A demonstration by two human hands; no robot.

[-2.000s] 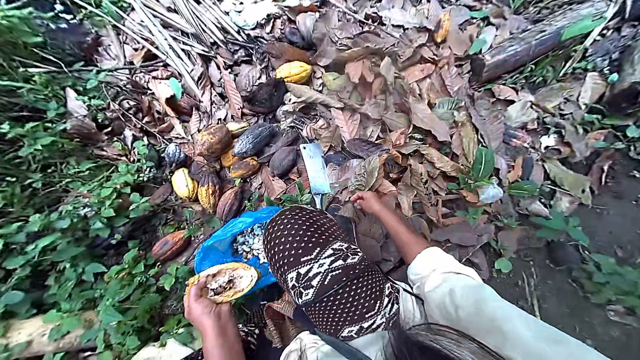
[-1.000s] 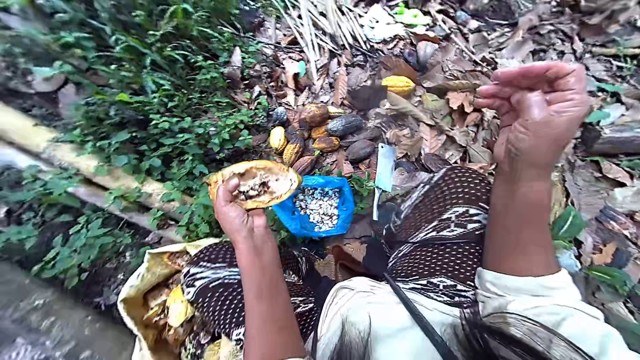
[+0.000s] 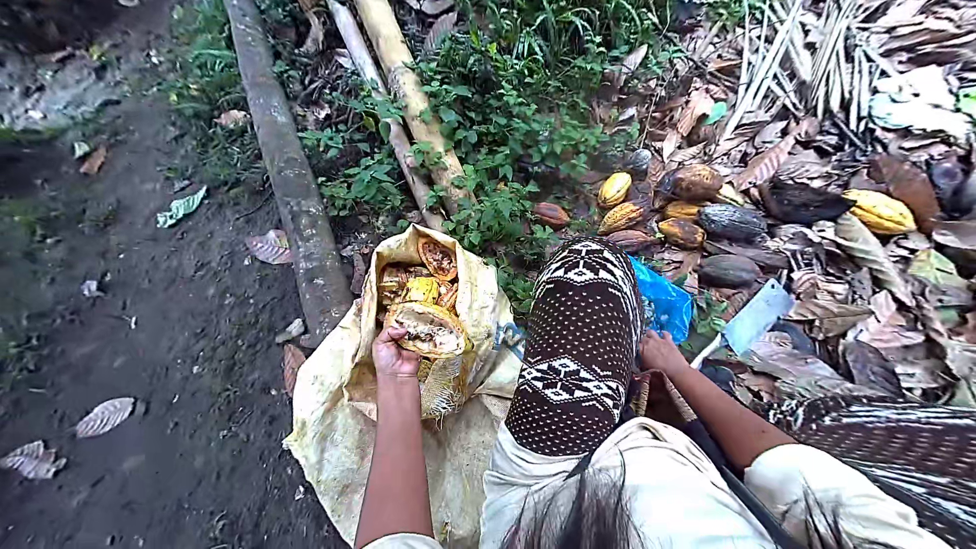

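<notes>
My left hand [image 3: 396, 355] grips a halved cacao pod [image 3: 428, 329], its hollow side up, over the mouth of a pale woven sack [image 3: 488, 301]. Inside the sack lie opened cacao husks [image 3: 437, 258]. Beside my patterned right-hand trouser knee, my right hand [image 3: 660, 352] is low against the near edge of a blue plastic bag [image 3: 662, 301]; its fingers are partly hidden, and whether it holds anything cannot be told. A broad-bladed knife [image 3: 757, 316] with a pale handle lies on the leaves to the right of that hand.
Whole cacao pods [image 3: 682, 232], yellow, brown and dark, lie in a group beyond the bag. A grey log [image 3: 293, 168] and thinner pale poles [image 3: 415, 99] run away from the sack. Low green plants [image 3: 511, 152] grow between poles and pods; bare soil [image 3: 175, 343] lies left.
The view has swung left. My left hand has brought the halved pod from beside the blue bag to over the sack. My right hand, raised and apart a second ago, is down by the bag.
</notes>
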